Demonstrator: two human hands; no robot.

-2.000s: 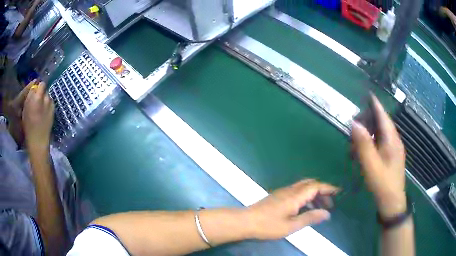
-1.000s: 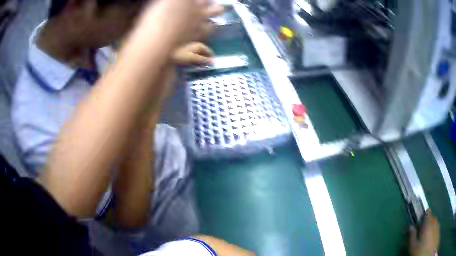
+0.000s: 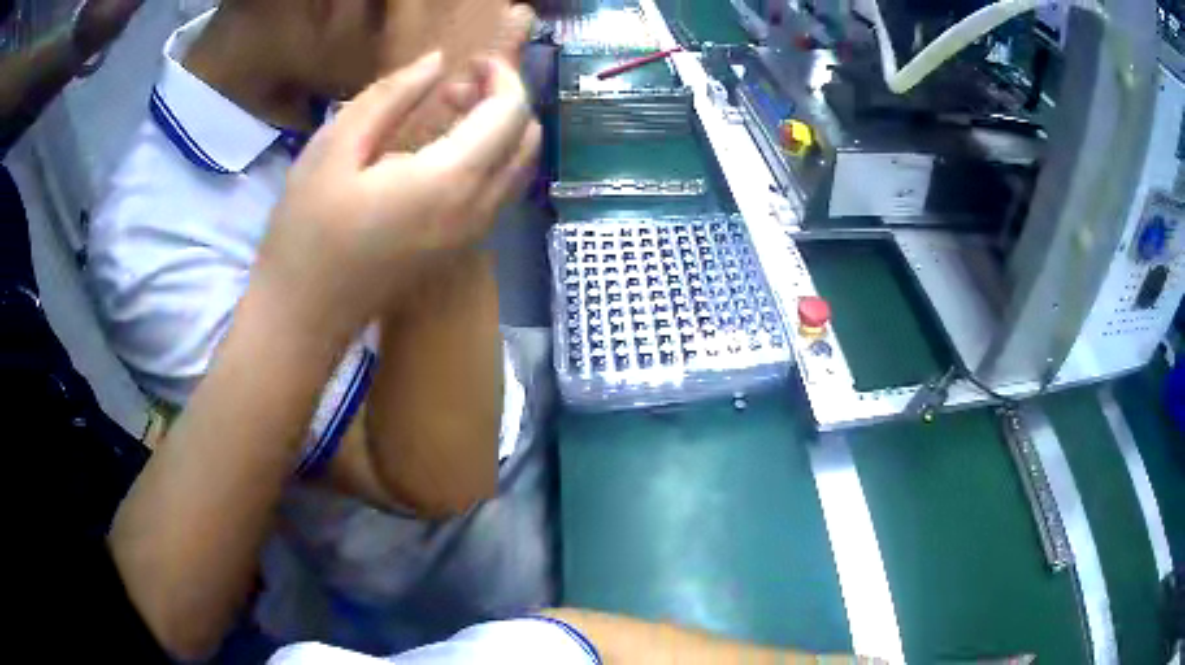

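Note:
My left forearm reaches right along the bottom edge from a white sleeve with blue trim. Only a thin sliver of my left hand (image 3: pixel 981 660) shows, cut off by the bottom edge, so its fingers and anything in them are hidden. My right hand is out of the picture. A narrow grey fixture bar (image 3: pixel 1037 491) with a row of small pockets lies lengthwise beside a long silver metal strip (image 3: pixel 1072 520) at the right. The bar's near end is above my left hand, apart from it.
A clear component tray (image 3: pixel 669 305) of small dark parts lies centrally, beside a white machine frame with a red emergency-stop button (image 3: pixel 814 313). The bench machine (image 3: pixel 1079 260) stands at right. A coworker (image 3: pixel 195 247) sits at left, both hands raised near the face. Another silver strip (image 3: pixel 858 546) crosses the green bench.
The view has swung left to the coworker and tray. My right hand and the fixture stack have left the picture. The hand on the far strip a second ago is gone from there.

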